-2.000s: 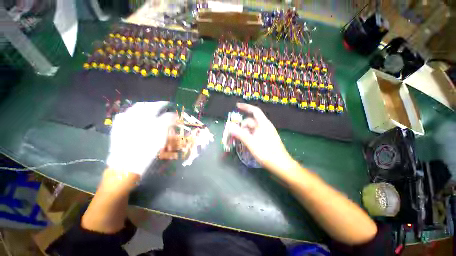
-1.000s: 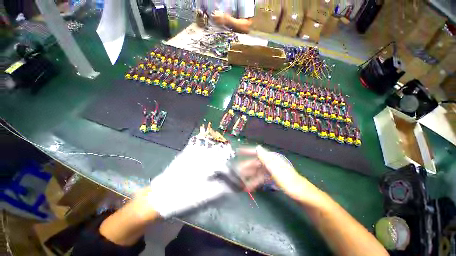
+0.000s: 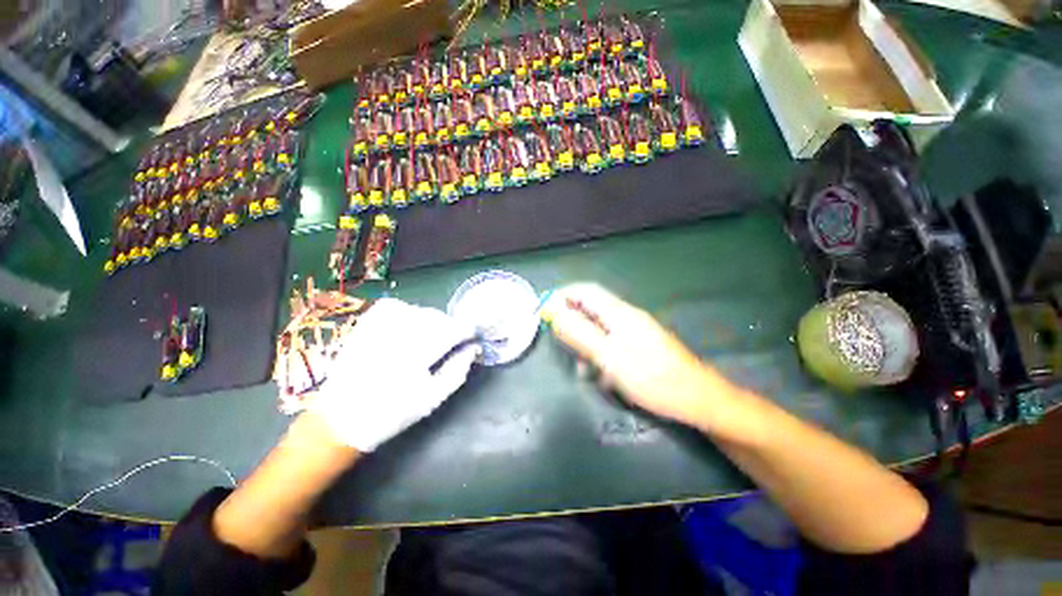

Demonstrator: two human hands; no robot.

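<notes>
My left hand (image 3: 390,373), in a white glove with a dark patch, is at the left edge of the round paste dish (image 3: 495,291). Its fingers are closed on a thin applicator (image 3: 494,340) whose bluish end is in the white paste; the grip is partly hidden. My bare right hand (image 3: 617,349) is just right of the dish, closed on a circuit board (image 3: 545,305). Most of the board is hidden; a green-yellow end and red wires show. A pile of copper-coloured and pale strips (image 3: 305,349) lies left of the dish, partly behind my glove.
Boards with yellow blocks (image 3: 495,181) stand in rows on the right black mat (image 3: 559,221); more rows are on the left mat (image 3: 239,314). Two boards (image 3: 379,247) lie above the strips. A fan (image 3: 836,221), a yellow-green cup (image 3: 821,338) and an open box (image 3: 798,99) are right.
My hands, close together a second ago, are now apart on either side of the dish, which has come into clear view. The camera view has shifted right and down.
</notes>
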